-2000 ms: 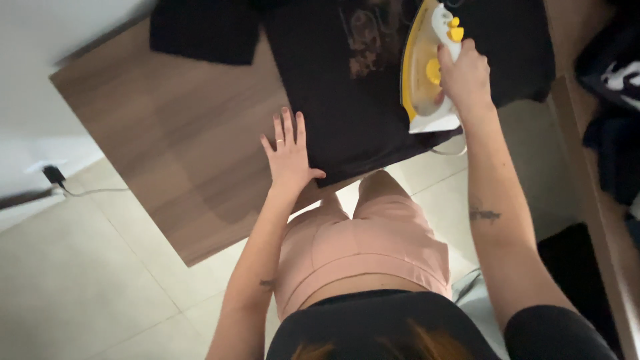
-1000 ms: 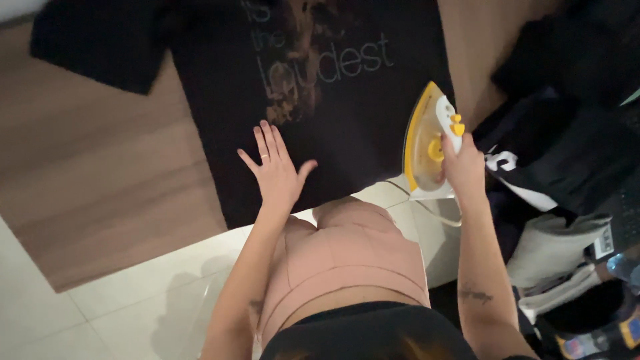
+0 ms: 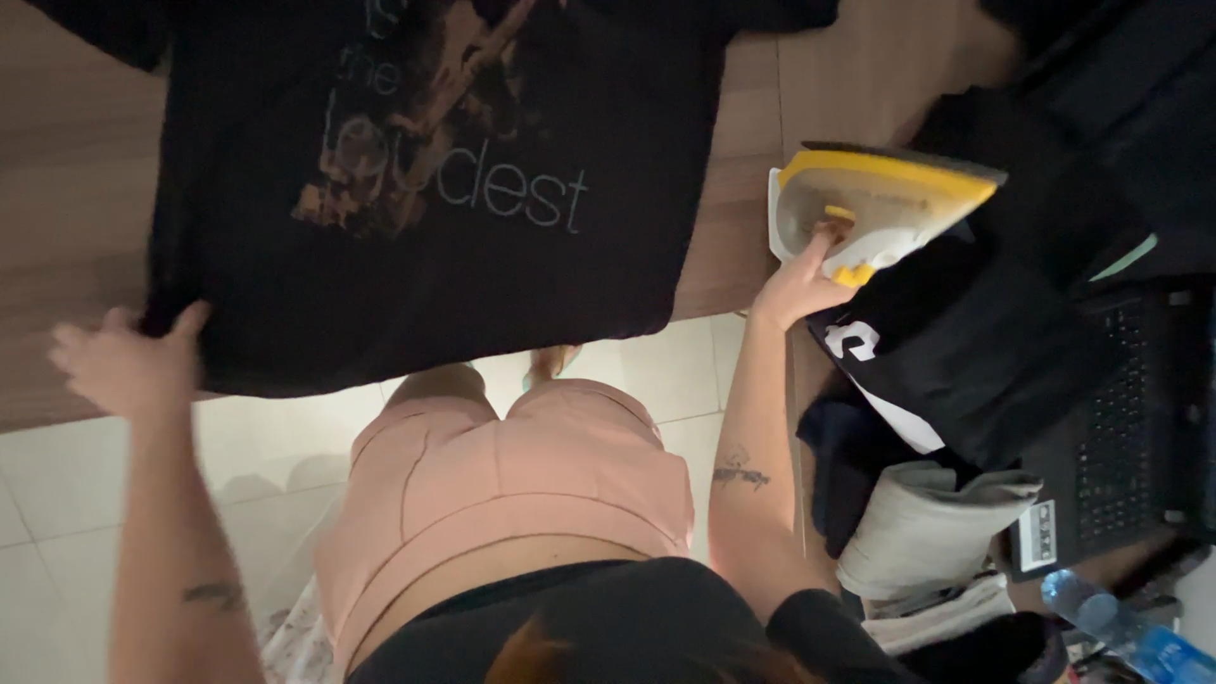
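A black T-shirt (image 3: 427, 294) with a printed front lies spread on the wooden table, its hem along the table's front edge. My left hand (image 3: 138, 361) is at the shirt's lower left corner, thumb over the fabric and fingers apart on the side away from it; blur hides whether it pinches the cloth. My right hand (image 3: 807, 280) grips the handle of a yellow and white clothes iron (image 3: 883, 204), right of the shirt. The iron is tilted on its side, with its dark soleplate facing away from me.
The wooden table (image 3: 57, 228) runs under the shirt. At the right are dark clothes (image 3: 997, 351), a folded light grey cloth (image 3: 931, 532), a black laptop (image 3: 1111, 427) and a plastic bottle (image 3: 1121, 617). Pale floor tiles (image 3: 275, 446) show below the table edge.
The iron has come off the shirt to its right side and turned in my right hand. My left hand has moved from the shirt's lower middle to its lower left corner. The view has shifted right.
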